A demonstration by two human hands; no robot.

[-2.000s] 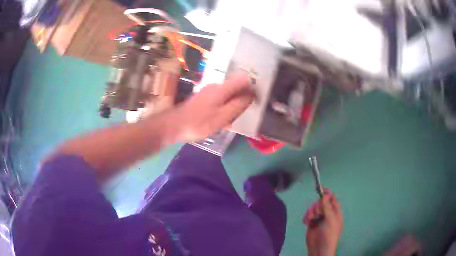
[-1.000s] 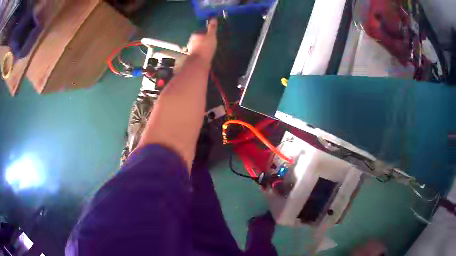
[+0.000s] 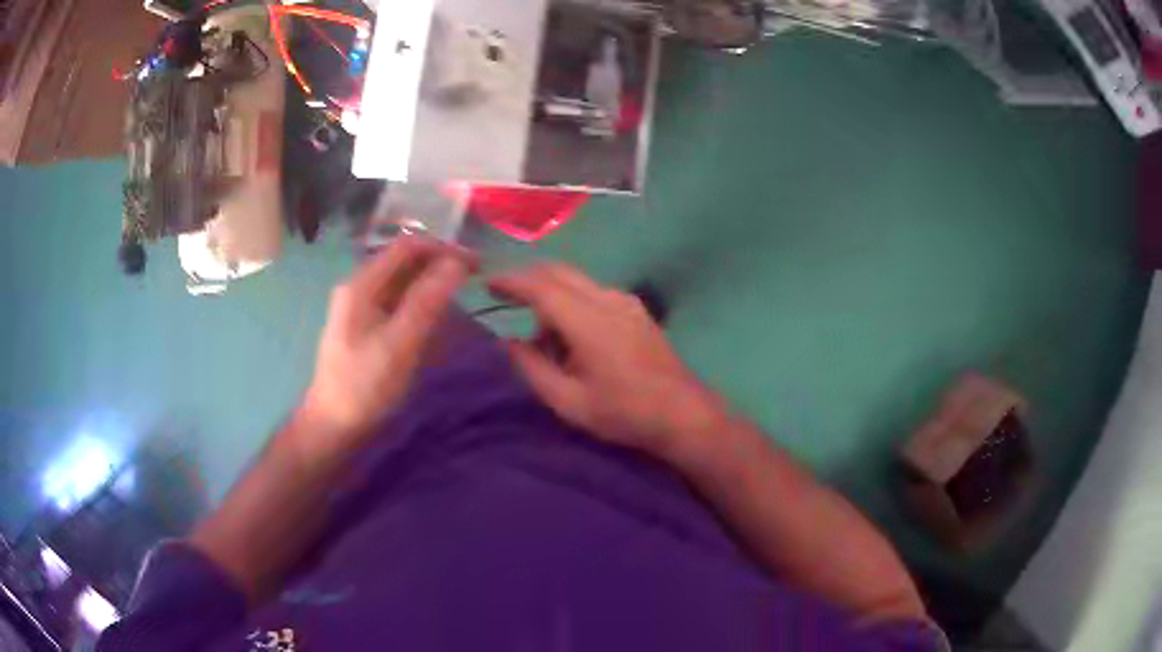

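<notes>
The pale grey machine housing (image 3: 465,96) is at the top centre, its open side showing a dark inside with a silver metal part (image 3: 604,79). My left hand (image 3: 376,331) is over my lap below it, fingers bent together at the lower edge of a clear plastic item (image 3: 414,217). My right hand (image 3: 599,350) is just to its right, fingers curled towards the left hand. A thin dark line shows between the hands; I cannot tell if it is held. Both hands are blurred, and whether either grips something is hidden. Neither touches the housing.
A red stool (image 3: 529,210) shows under the housing. A cream compressor (image 3: 242,166) with orange hose stands on the green floor at the left. A cardboard box (image 3: 949,439) with dark contents stands at the lower right. Equipment lines the top right edge.
My left hand has come back from the blue bin at the top to above my lap. My right hand has come in beside it. The view has turned, showing the housing's open side again.
</notes>
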